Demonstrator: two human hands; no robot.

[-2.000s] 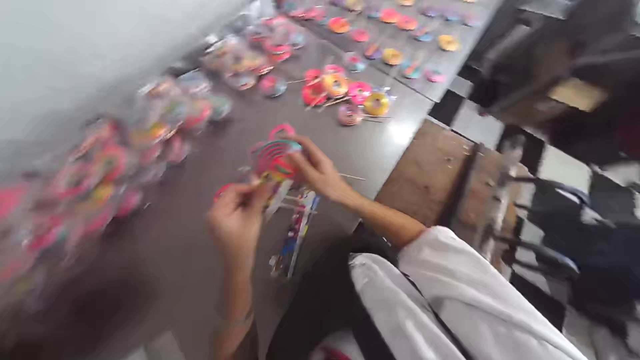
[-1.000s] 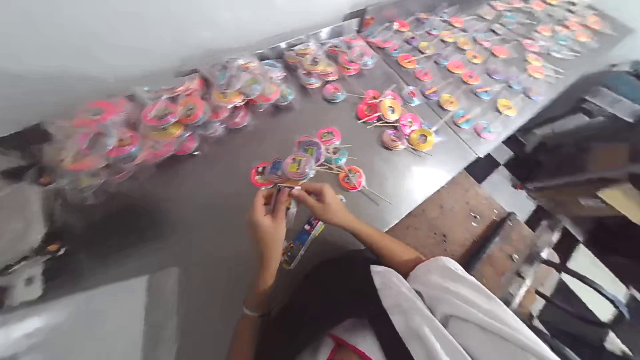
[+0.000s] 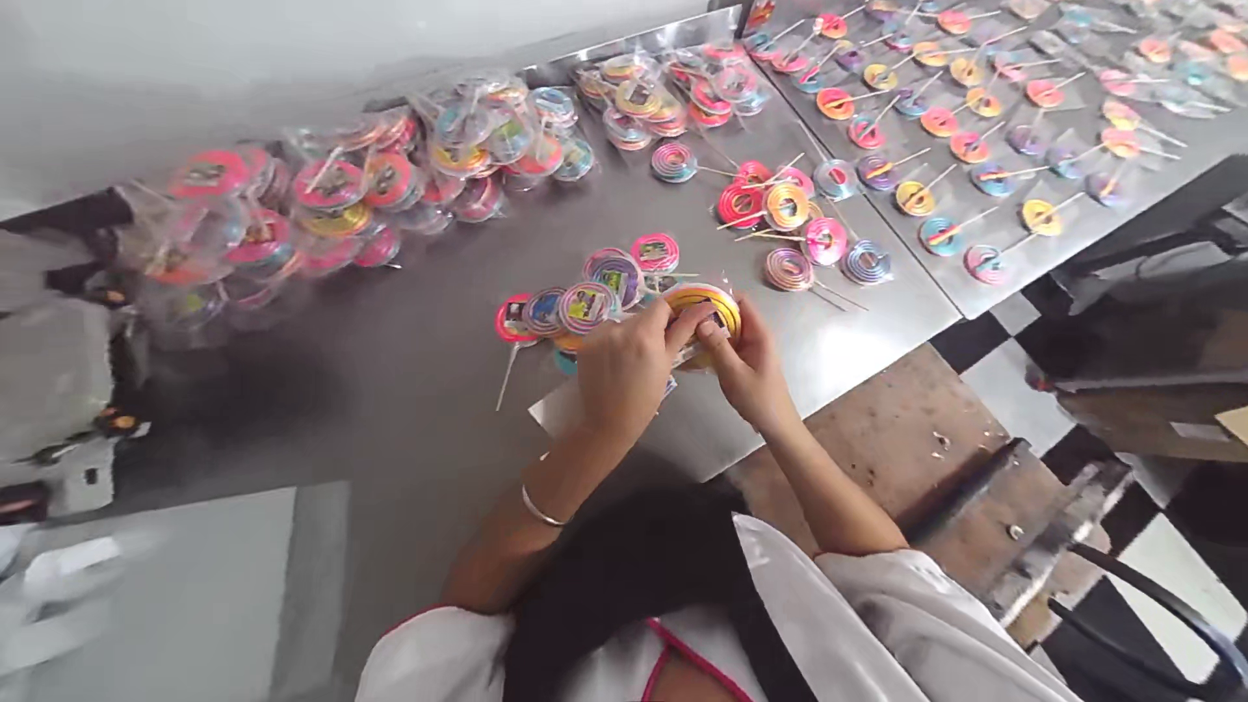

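Note:
My left hand (image 3: pixel 629 361) and my right hand (image 3: pixel 749 366) meet over a yellow spiral lollipop (image 3: pixel 717 300), both gripping it, thumbs pressed at a small label on its face. Beside my left hand lies a loose group of labelled lollipops, among them a purple one (image 3: pixel 587 306), a pink one (image 3: pixel 655 253) and a red one (image 3: pixel 514 319) with its stick toward me. A sheet of stickers or paper (image 3: pixel 554 409) lies partly hidden beneath my left hand. Beyond my right hand sits a cluster of lollipops, including an orange one (image 3: pixel 787 206).
Bagged lollipops (image 3: pixel 331 185) are piled along the wall side of the metal table (image 3: pixel 419 322). Rows of wrapped lollipops (image 3: pixel 939 122) cover the far right table. A pale sheet (image 3: pixel 195 575) lies at lower left. A wooden board (image 3: pixel 877 429) is below the table's right edge.
A yellow lollipop is now between my hands; two seconds ago they held a pink and teal one. The labelled group beside my hands has plainly grown since then. The view has shifted.

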